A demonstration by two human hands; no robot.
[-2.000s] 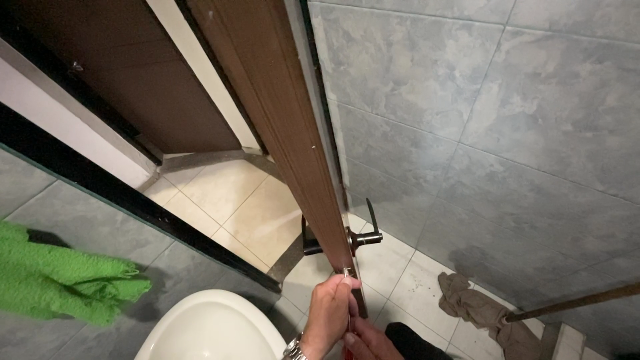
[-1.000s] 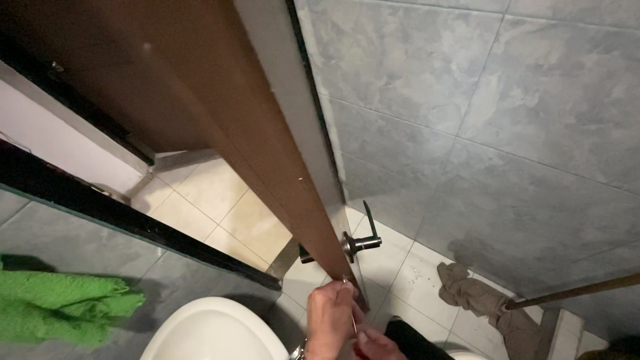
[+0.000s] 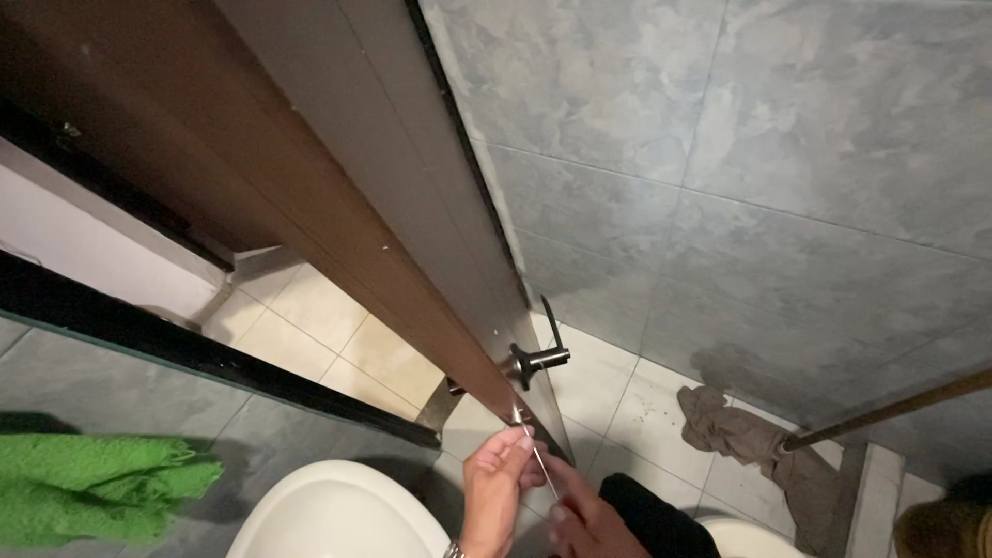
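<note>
The brown door (image 3: 434,310) stands ajar with its narrow edge facing me, and a dark lever handle (image 3: 542,358) sticks out on its right side. Just below the latch (image 3: 518,415) in that edge, my left hand (image 3: 496,480) pinches the upper part of a thin metal shaft (image 3: 545,469), likely a screwdriver's. The shaft's tip is close to the latch; whether they touch is unclear. Lower right, my right hand (image 3: 585,515) is closed around the shaft's lower end, where any grip is hidden by the fingers. A metal watch band (image 3: 455,549) is on my left wrist.
A white basin (image 3: 337,511) is at lower left, beside a green towel (image 3: 101,488). A black door frame (image 3: 232,376) slants across the left. Grey tiled wall (image 3: 697,194) rises on the right. A brown rag (image 3: 736,434) around a wooden stick (image 3: 891,411) lies on the floor.
The door has swung, so more of its right face shows beside the edge. My hands have stayed near the latch, and the thin shaft between them now shows more plainly.
</note>
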